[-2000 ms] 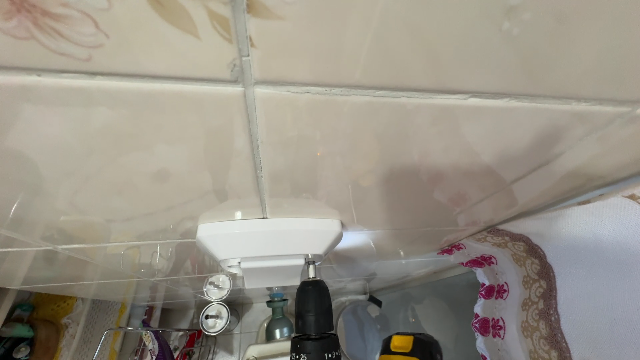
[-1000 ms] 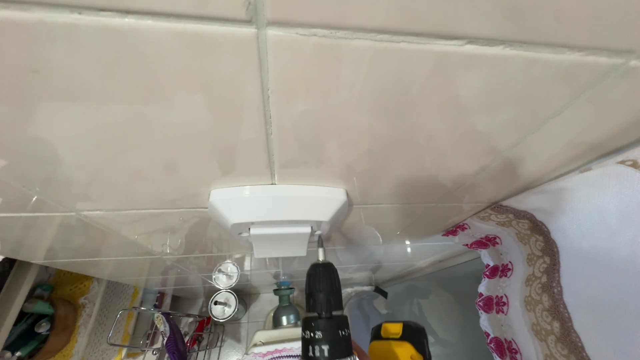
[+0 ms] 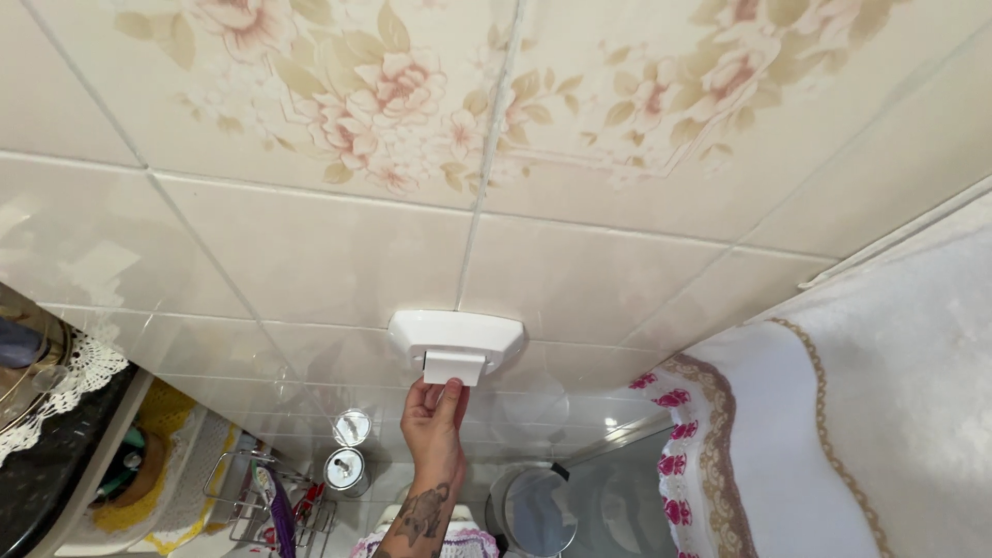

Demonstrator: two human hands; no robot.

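A white wall-mounted fixture sits against the tiled wall near the middle of the view. At its lower front is a pale rectangular part. My left hand, on a tattooed forearm, comes up from below and pinches the lower edge of that part, thumb on the near side and fingers curled around it. The other fingertips are partly hidden. My right hand is out of view.
A glass-topped bin stands lower right, beside a white curtain with a lace edge. Lower left are a wire rack, a metal canister and a dark stone counter. Crocheted cloth lies below my forearm.
The drill with its bit at the fixture's right side has left the view. My left hand has come in and taken hold of the rectangular part. The view shows more of the wall above.
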